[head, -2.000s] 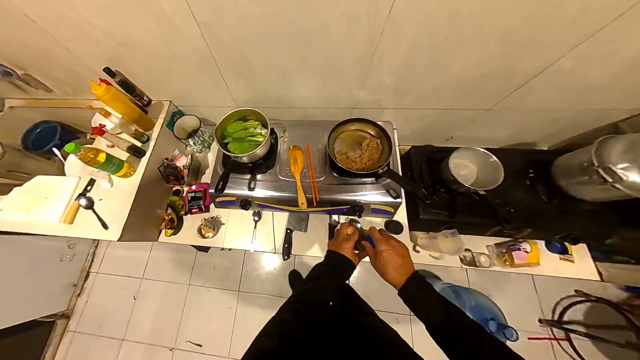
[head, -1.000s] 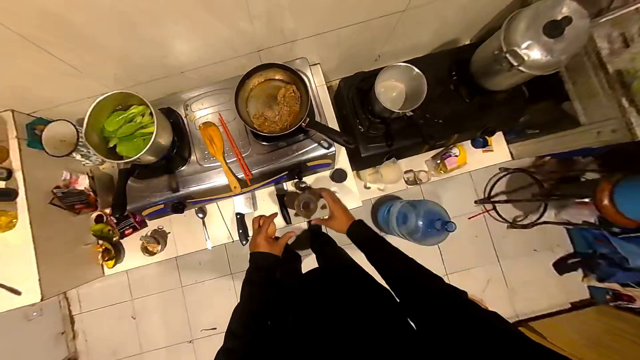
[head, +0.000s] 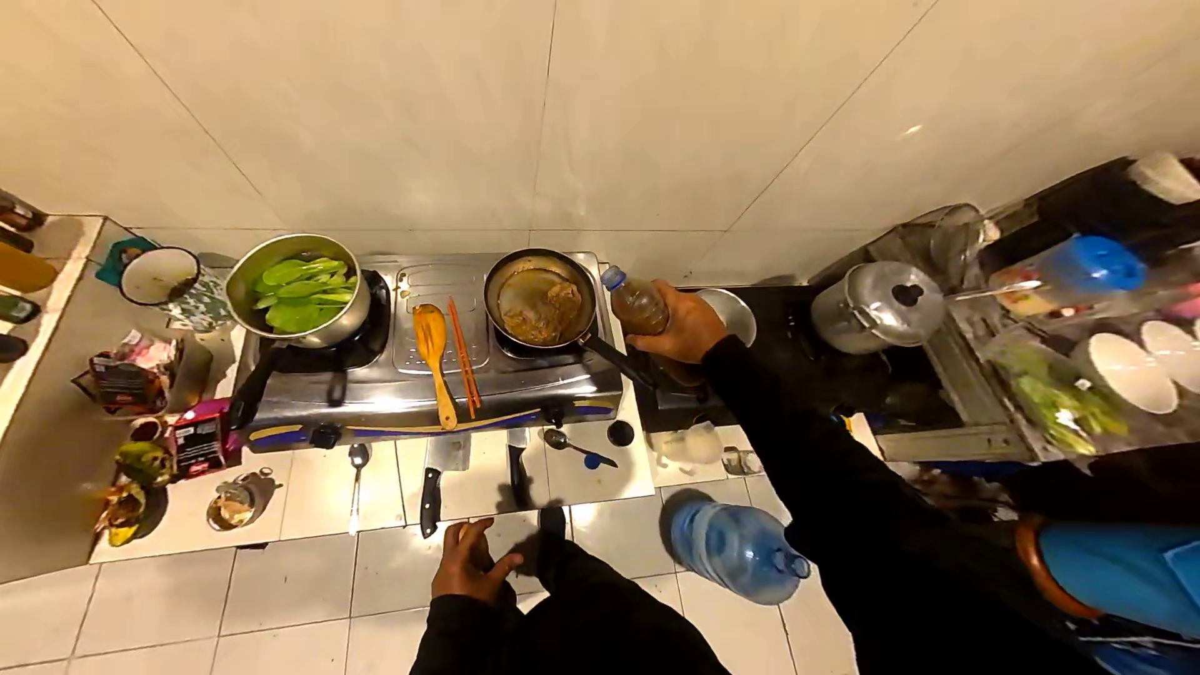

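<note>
My right hand is closed around a small plastic bottle with a blue cap, held tilted just right of the frying pan. Browned food lies in that pan, on the right burner of the gas stove. My left hand is low, in front of the tiled ledge, fingers apart and holding nothing. Nearest to it are a cleaver and a knife. Leafy greens fill the saucepan on the left burner. A wooden spatula and orange chopsticks lie between the burners.
A metal spoon, a measuring spoon and a small glass sit on the ledge. An enamel mug stands left. A lidded aluminium pot stands right. On the floor lies a large blue water bottle.
My hands were together near the ledge and have separated. My right hand has moved up beside the frying pan and now holds the bottle. The view has swung.
</note>
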